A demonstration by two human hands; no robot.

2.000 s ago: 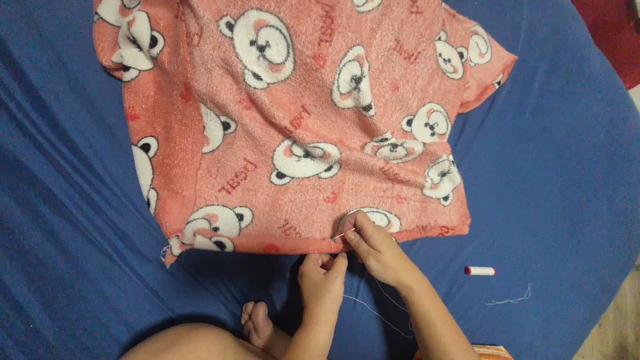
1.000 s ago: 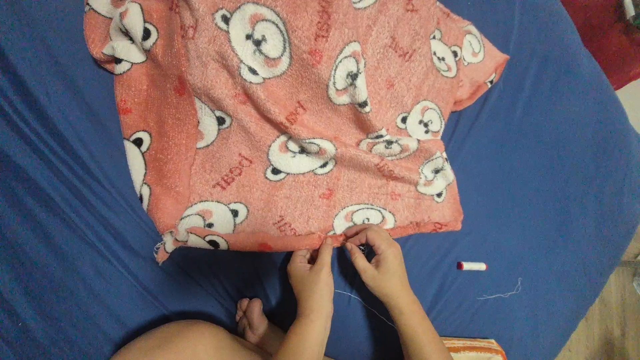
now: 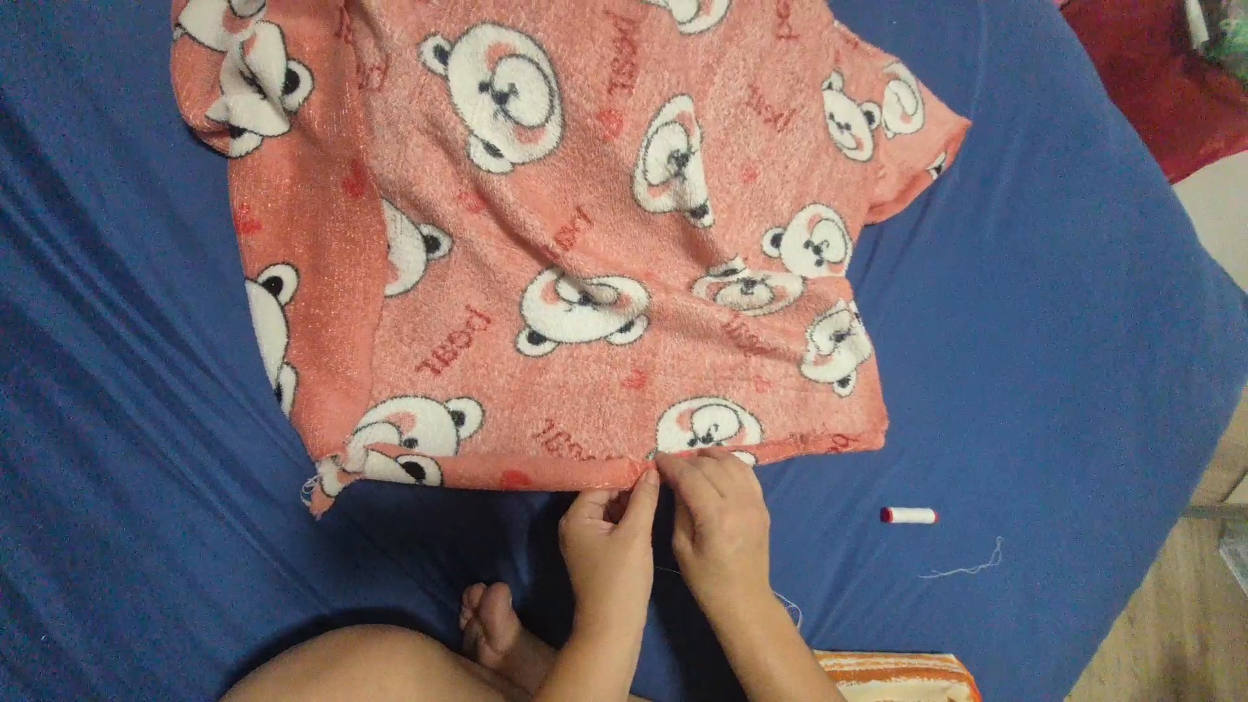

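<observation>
A pink fleece cloth (image 3: 604, 224) printed with white bear faces lies over the blue sheet, its lower edge folded into a hem. My left hand (image 3: 612, 546) pinches that hem between thumb and fingers. Just to the right, nearly touching it, my right hand (image 3: 720, 526) has its fingertips at the same edge; a needle cannot be made out there now. Thin white thread (image 3: 788, 609) trails beside my right wrist. Loose threads hang from the cloth's lower left corner.
A spool of white thread (image 3: 909, 515) with red ends lies right of my hands, near a loose piece of thread (image 3: 965, 565). An orange and white striped item (image 3: 897, 673) is at the bottom edge. My bent leg and foot (image 3: 492, 619) are below the cloth.
My right hand has come down from above the hem to its edge, close beside my left. The needle seen at its fingers two seconds ago no longer shows.
</observation>
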